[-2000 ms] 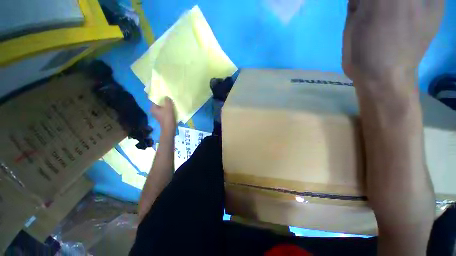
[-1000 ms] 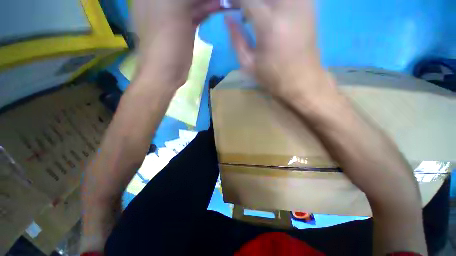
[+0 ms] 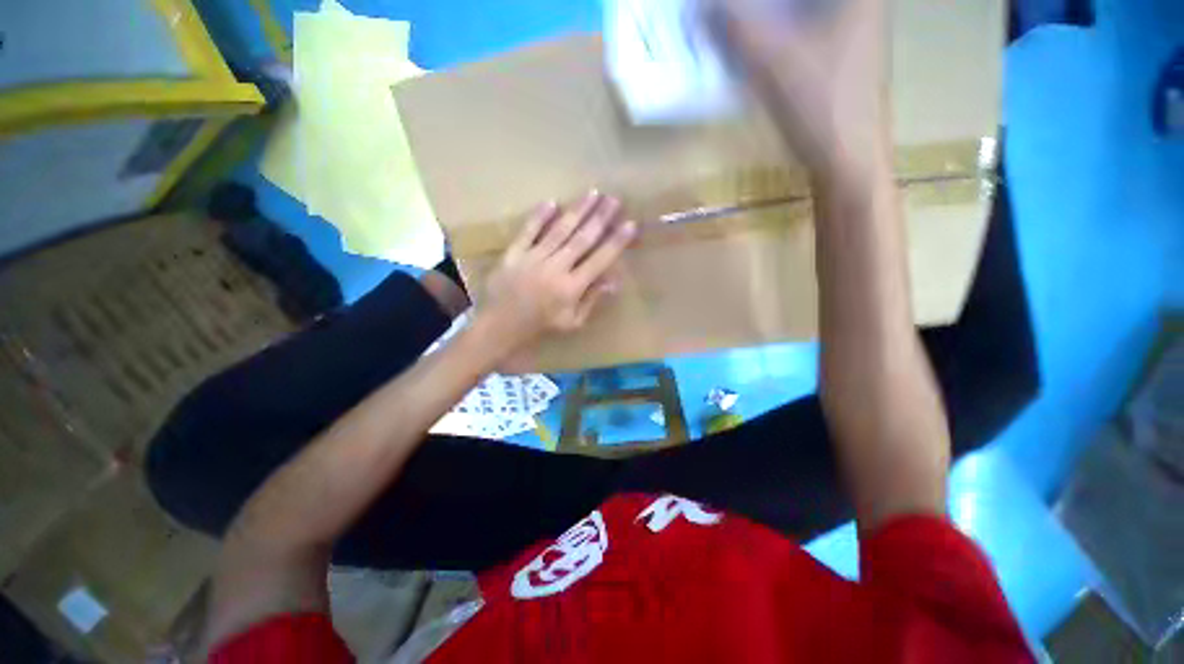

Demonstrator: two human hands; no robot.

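A large brown carton [image 3: 727,285] lies across my legs, with its taped centre seam facing me. My left hand [image 3: 558,272] rests on the carton's near left part, fingers spread, holding nothing. My right hand [image 3: 792,65] is blurred over the far part of the carton. Its fingers hold a blurred white label [image 3: 669,65] above or against the carton top; whether the label touches the carton is unclear. Shiny clear tape [image 3: 948,162] shows at the seam's right end.
A wooden stool [image 3: 621,405] stands between my legs, beside label sheets [image 3: 500,405] and a small yellow and shiny object [image 3: 722,413]. Yellow sheets [image 3: 357,143] lie at upper left. A dark heap [image 3: 273,253] sits on printed cartons [image 3: 143,311] at left. Grey bags [image 3: 1123,480] lie at right.
The carton has tilted and shifted up in the view, showing more of its seam side. My hands have parted; the left came down onto the carton, the right moved right with the white label.
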